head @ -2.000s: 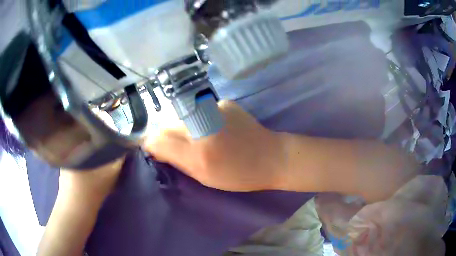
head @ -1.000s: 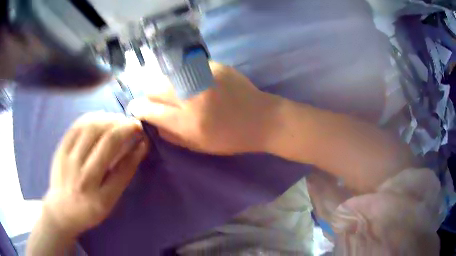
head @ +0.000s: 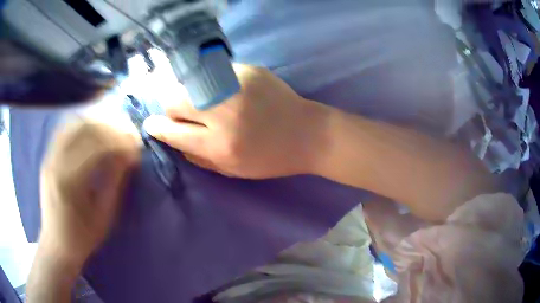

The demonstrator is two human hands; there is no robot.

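Note:
A purple-blue garment panel (head: 237, 219) lies under both hands and spreads behind my right hand. A short slit or fold (head: 160, 160) runs in it from the needle area down between the hands. My right hand (head: 237, 130) lies on the panel, fingertips on the cloth at the right edge of the fold; no grip shows. My left hand (head: 89, 177) is blurred, left of the fold, its fingertips in glare by the machine; whether it holds cloth cannot be told. The presser foot area (head: 127, 65) is blurred and overexposed.
A ribbed grey knob (head: 210, 77) with a blue band hangs just above my right hand. A dark curved guard (head: 47, 77) is at upper left. Pale and purple scraps (head: 503, 106) are heaped at right. Pale cloth (head: 320, 260) lies at the bottom; a pinkish sleeve (head: 468, 254) at lower right.
My left hand has moved from behind the guard to the cloth, then up towards the presser foot. The machine parts appear higher in the picture. My right hand stays on the panel.

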